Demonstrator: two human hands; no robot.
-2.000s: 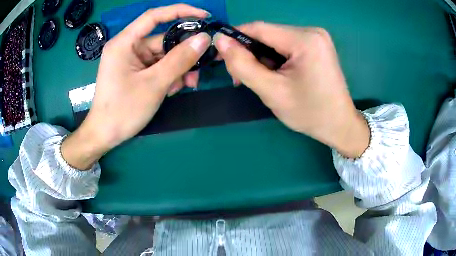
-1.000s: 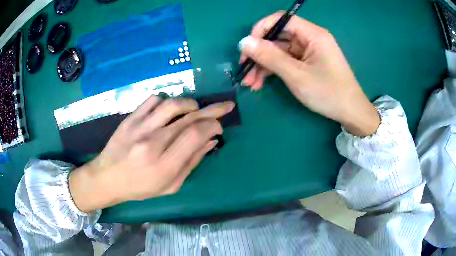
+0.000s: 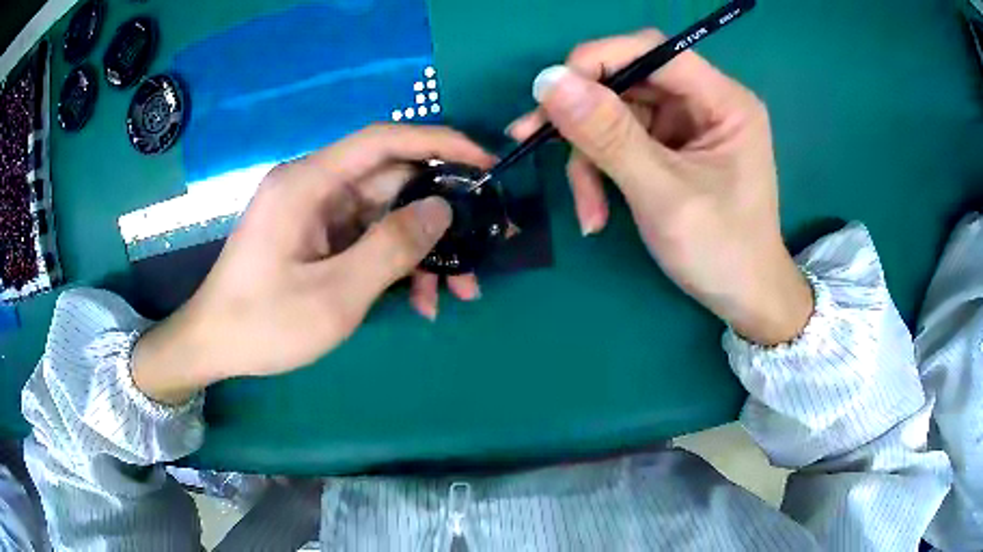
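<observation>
My left hand (image 3: 313, 253) holds a glossy black round housing (image 3: 466, 229) between thumb and fingers, its ringed inside facing up. My right hand (image 3: 679, 173) holds slim black tweezers (image 3: 647, 63) with pale lettering like a pen. The tweezer tips touch or hover just above the housing's upper right inside; whether they hold a tiny part cannot be told. The black strip (image 3: 530, 232) lies under the housing and my left hand, partly hidden. The blue film (image 3: 307, 81) lies behind my left hand, with several white round pads (image 3: 420, 99) near its lower right corner.
More black housings (image 3: 158, 113) lie at the upper left. A parts tray (image 3: 24, 173) with dark reddish bits stands at the far left edge. A whitish strip (image 3: 194, 212) runs along the black strip's upper edge. Another person's striped sleeve (image 3: 954, 323) shows at the right edge.
My left hand has risen from the black strip and turned, now showing the housing in its fingers. My right hand has moved right and slightly down, with the tweezer tips now at the housing.
</observation>
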